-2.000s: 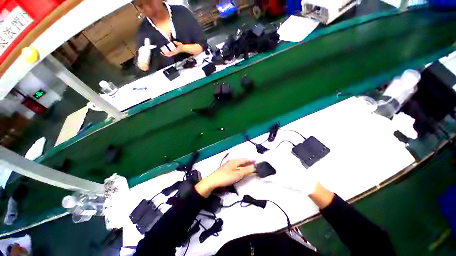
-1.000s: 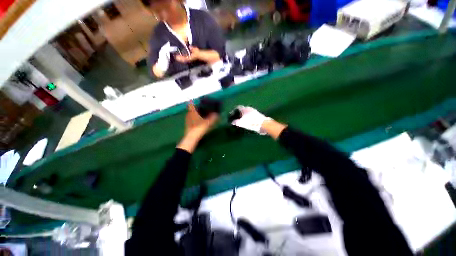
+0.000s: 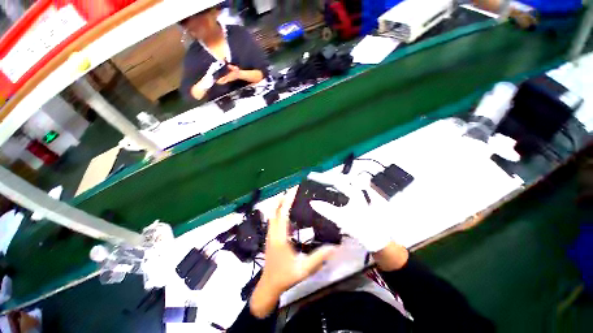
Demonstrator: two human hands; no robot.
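Observation:
My left hand (image 3: 286, 260) is bare, over the front of the white-covered bench, with its fingers apart and nothing held. My right hand (image 3: 361, 221) wears a white glove, with its fingers spread. Between and behind the hands lie black power adapters (image 3: 315, 205) with cables, blurred and partly hidden by the glove. A black adapter pair (image 3: 392, 181) lies to the right of the glove. Another black adapter pair (image 3: 196, 268) lies at the bench's left end, with tangled black cables (image 3: 246, 235) beside it.
A green conveyor belt (image 3: 260, 149) runs behind the bench. Clear plastic bottles stand at the left (image 3: 114, 263) and right (image 3: 491, 107) ends. A large black box (image 3: 540, 110) is at far right. A person (image 3: 224, 58) works opposite.
A second ago both hands were out over the belt with black units. Now they are back over the bench, apart and empty. More black units lie at the bench's middle than two seconds ago.

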